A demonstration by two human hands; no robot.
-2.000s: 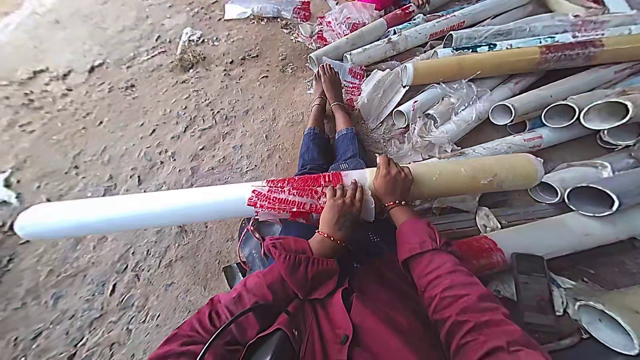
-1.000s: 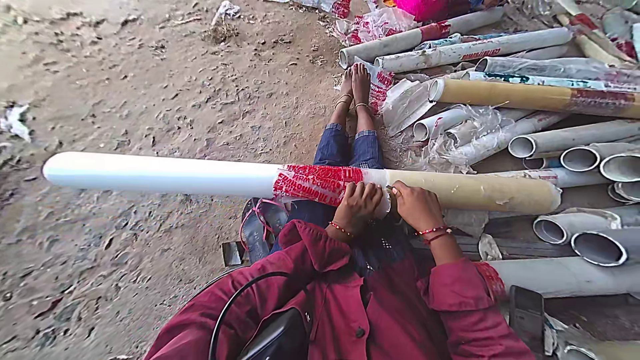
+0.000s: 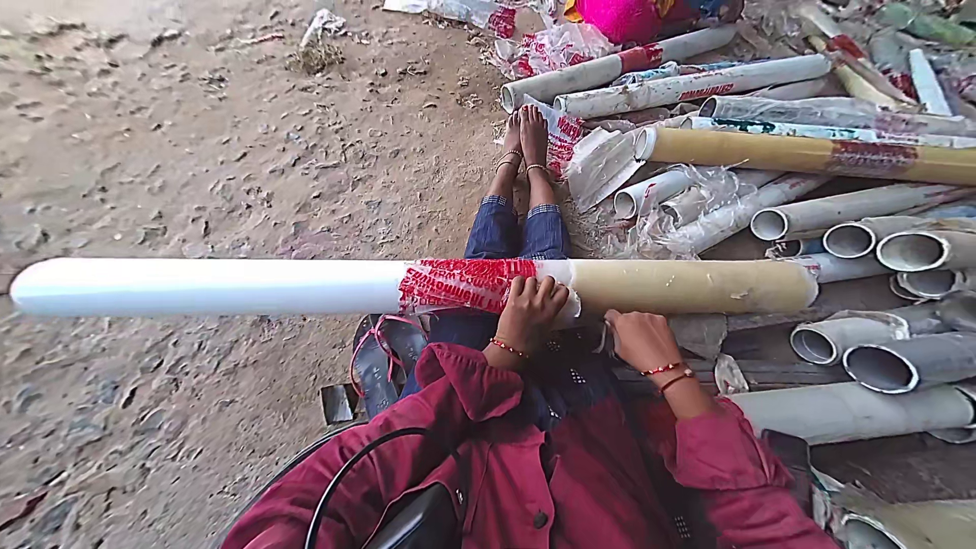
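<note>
A long tube lies crosswise over my thighs, its left part covered in smooth white film, its right part bare and tan. Around its middle runs a band of plastic film with red print. My left hand grips the tube at the torn, ragged edge of the white film, fingers curled over the top. Just below the tan part, off the tube, is my right hand, its fingers closed on a small whitish scrap, perhaps a strip of film.
Many tubes, some film-wrapped, lie piled at the right, among them a yellowish tube. Crumpled clear plastic lies beyond my feet, near a bright pink thing. Sandals rest on the rough dirt ground by my left thigh.
My right hand, on the tube at the film's edge before, has moved down and right, away from it. My left hand stays on the tube near the printed band.
</note>
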